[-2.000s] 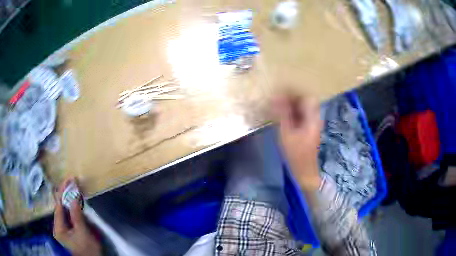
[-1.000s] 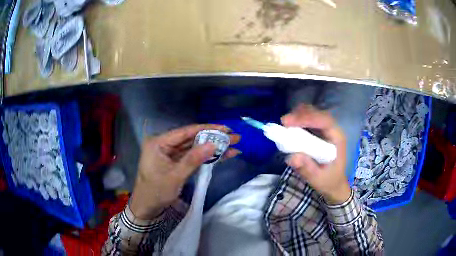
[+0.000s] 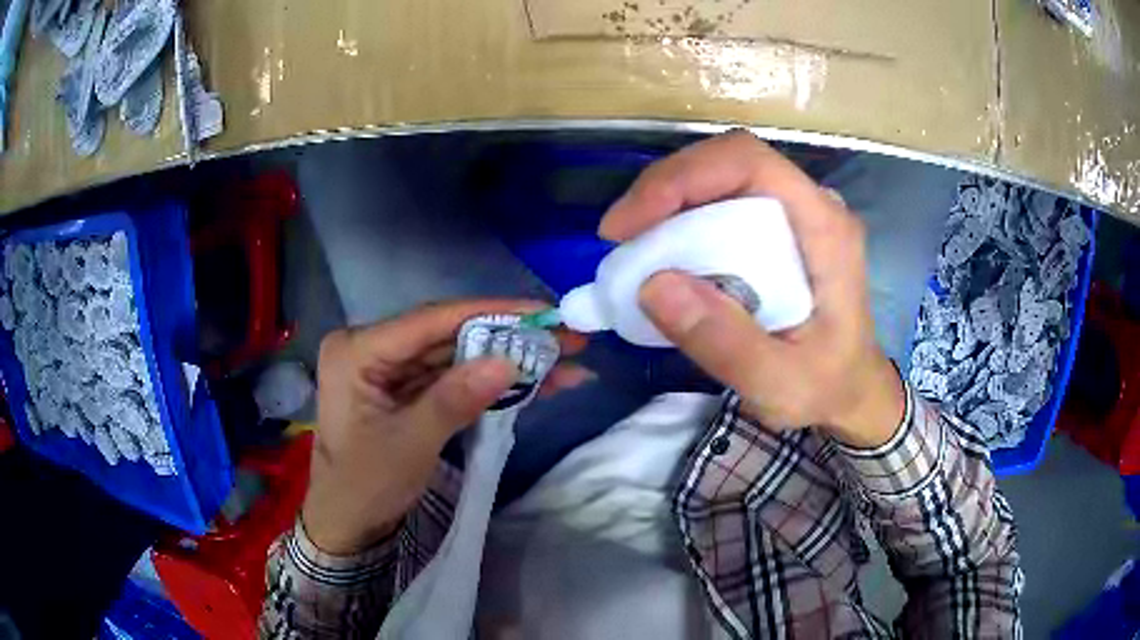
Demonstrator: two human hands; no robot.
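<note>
My left hand (image 3: 406,406) holds the foot on the leg piece (image 3: 510,354) over my lap, with the toed end up and the dark outlined underside facing me. The pale shank (image 3: 473,519) trails down below the hand. My right hand (image 3: 781,288) grips the white glue bottle (image 3: 750,238), tilted with its nozzle pointing left. The narrow greenish tip touches or nearly touches the upper right edge of the foot. Part of the foot is hidden by my left thumb.
Flat grey-white sole pieces (image 3: 131,56) lie at the table's upper left. The tan table's edge (image 3: 600,129) curves above my hands. A left blue crate (image 3: 175,363) holds rows of pale pieces, a right one (image 3: 1085,313) jumbled grey pieces. Red stools (image 3: 256,269) stand below.
The glue bottle has moved left and been tilted until its tip is at the foot. The foot stays in my left hand. The view has shifted, so the table shows higher up.
</note>
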